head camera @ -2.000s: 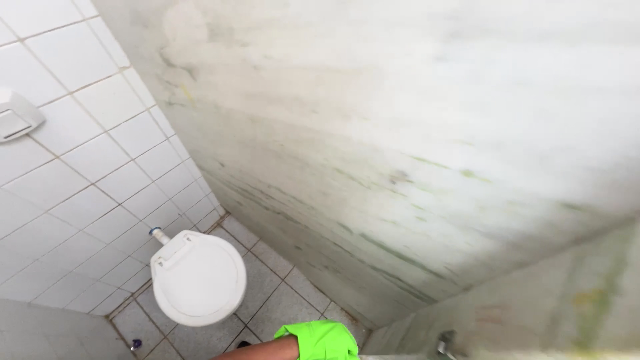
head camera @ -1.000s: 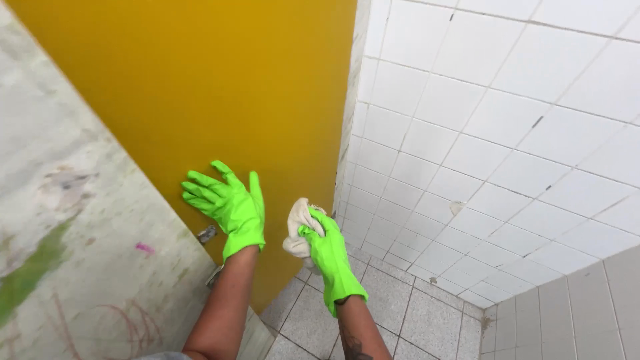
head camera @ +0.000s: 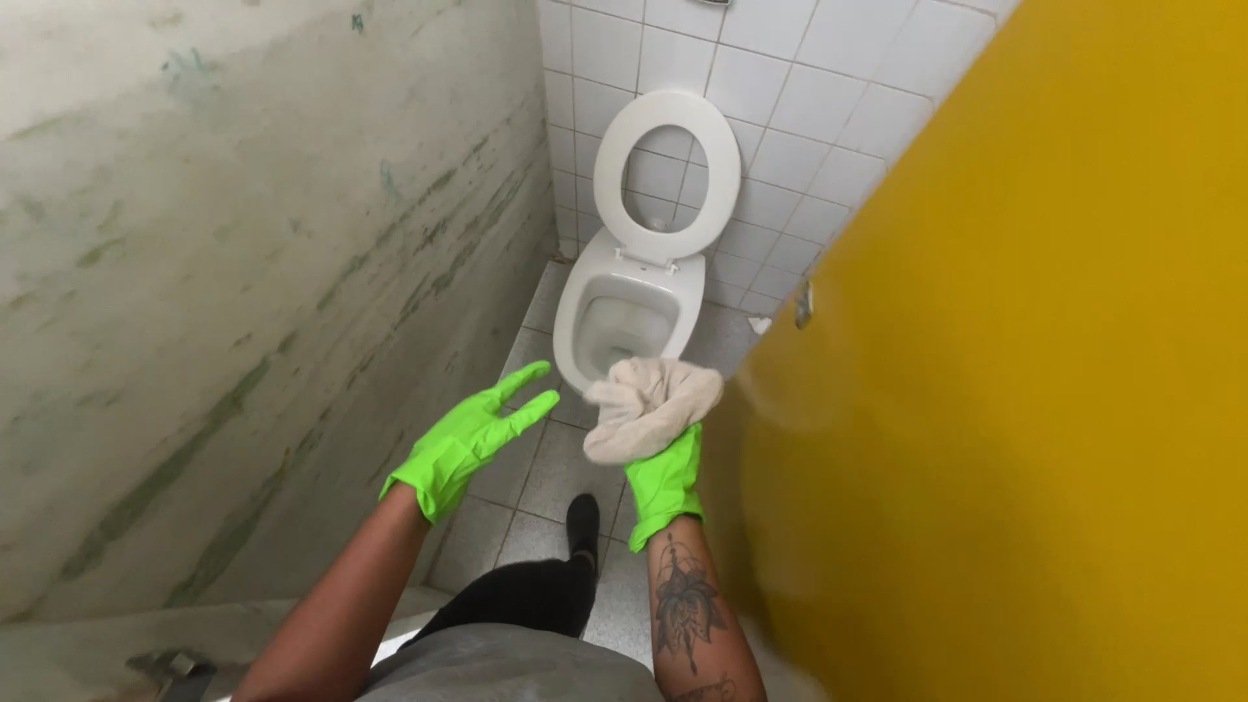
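Note:
My left hand (head camera: 468, 439), in a bright green rubber glove, is held in the air left of centre with its fingers apart and nothing in it. My right hand (head camera: 667, 483), gloved the same way, holds a bunched off-white cloth (head camera: 653, 409), which hides most of its fingers. Beyond the cloth stands a white toilet bowl (head camera: 624, 322), and the cloth covers part of its front rim from this view. The toilet's ring seat (head camera: 723, 166) is raised against the white tiled wall.
A marble partition (head camera: 292, 292) rises on the left and a yellow door (head camera: 1024, 390) with a metal latch (head camera: 803, 304) on the right. A white scrap (head camera: 760, 324) lies on the tiled floor (head camera: 565, 468) beside the toilet. Another metal fitting (head camera: 175, 673) is at lower left.
The view has swung from the door to the toilet. My left hand, spread on the yellow door a second ago, is now off it. The cloth is still in my right hand.

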